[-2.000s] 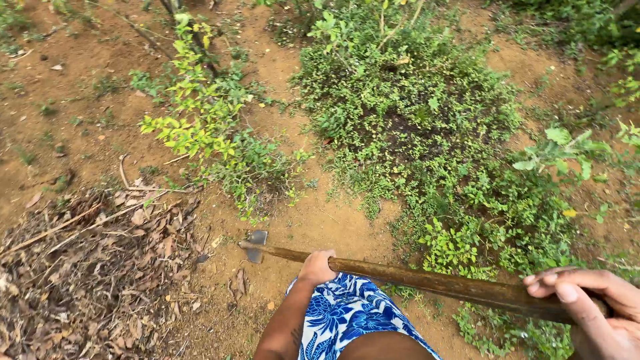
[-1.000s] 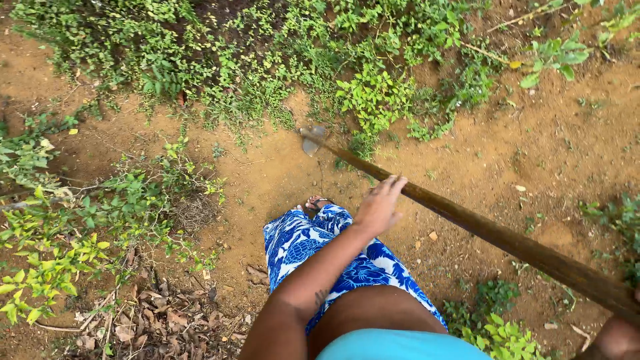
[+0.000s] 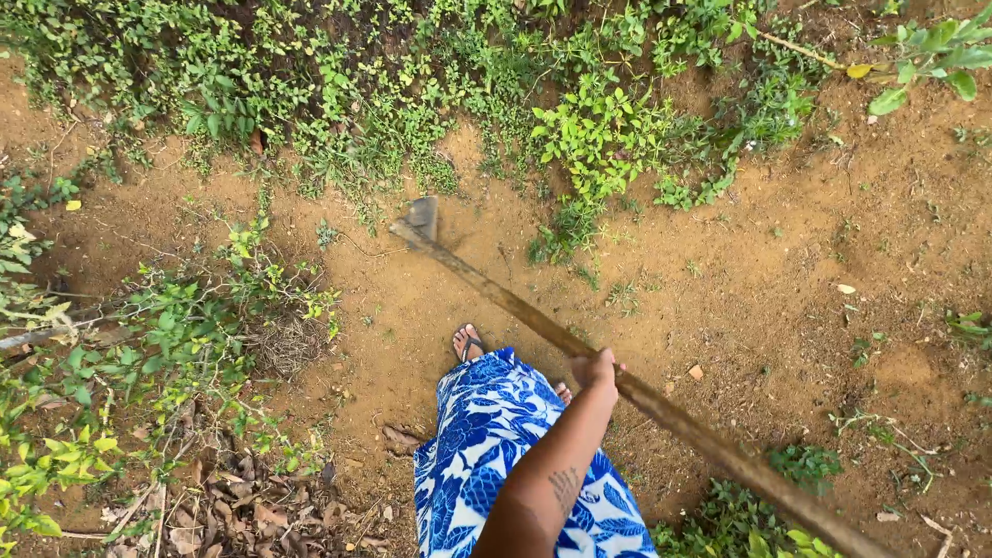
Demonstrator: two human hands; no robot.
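Note:
My left hand (image 3: 595,370) is closed around the middle of the long wooden handle of a hoe (image 3: 527,310). The handle slants from the lower right up to the metal hoe blade (image 3: 421,215), which is over the bare soil just below a patch of low green weeds (image 3: 349,101). Whether the blade touches the ground I cannot tell. My right hand is out of view; the handle's rear end runs off the bottom right edge. Below the blade, a foot in a flip-flop (image 3: 468,342) shows past the blue and white patterned skirt (image 3: 496,434).
A thorny leafy shrub (image 3: 178,333) stands at the left, above a heap of dry leaves (image 3: 256,504). A bright green plant (image 3: 604,139) grows right of the blade. More low plants (image 3: 721,519) are at the lower right, near small stones on brown soil.
The view has turned a lot since two seconds ago. My right hand, on the handle's rear end earlier, has left the view. My left hand stays on the handle.

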